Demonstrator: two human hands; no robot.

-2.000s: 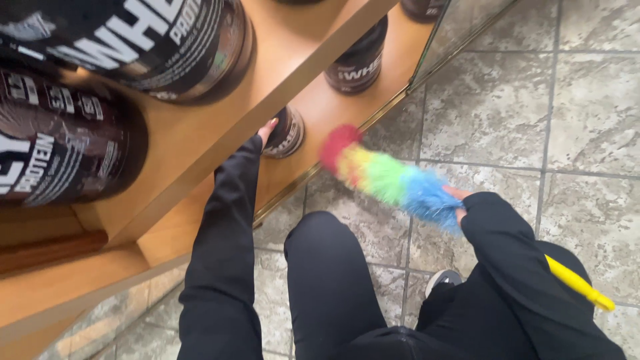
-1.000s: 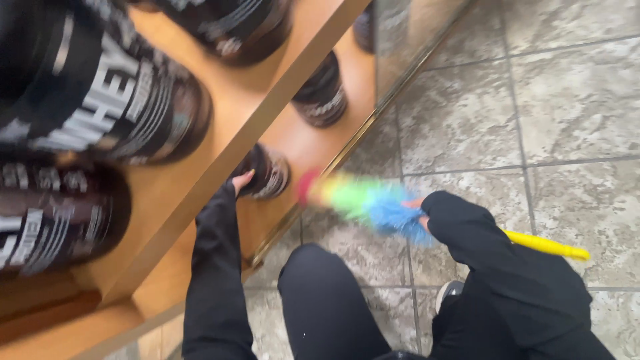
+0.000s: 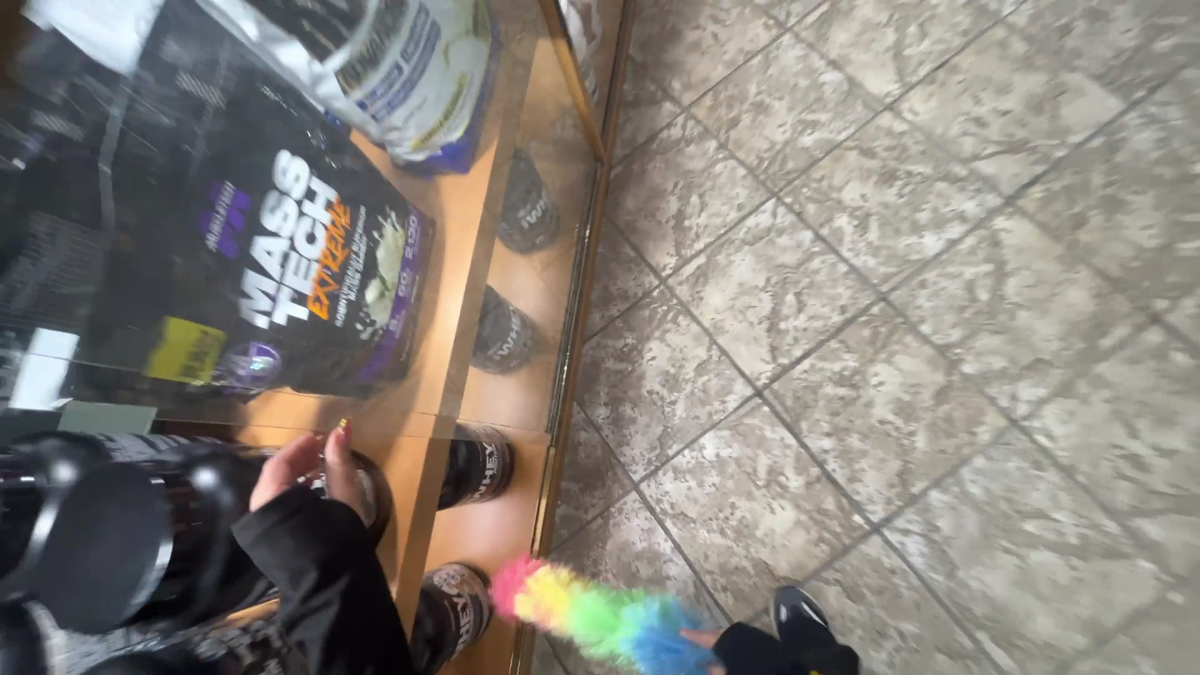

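Note:
My left hand (image 3: 314,473) is raised at the upper wooden shelf, its fingers beside a dark tub partly hidden behind them; whether they grip the tub or the glass edge, I cannot tell. Black protein tubs (image 3: 112,544) stand just left of it. At the bottom, my right hand (image 3: 703,645) is closed around a rainbow feather duster (image 3: 591,605) at its blue end. The duster's pink tip lies by the lower shelf's front edge, near a whey protein tub (image 3: 452,609). Another whey tub (image 3: 478,464) stands on that shelf.
A large black Mass Tech bag (image 3: 281,244) and a white and purple bag (image 3: 412,84) stand behind a glass pane. Smaller whey tubs (image 3: 527,202) sit low behind the glass. The shelf's edge (image 3: 562,375) borders the tiled floor (image 3: 844,281). A shoe (image 3: 799,609) is at the bottom.
My left hand has left the tub on the lower shelf and is now up by the upper shelf. The duster stays in my right hand. The view has swung toward the glass-fronted section.

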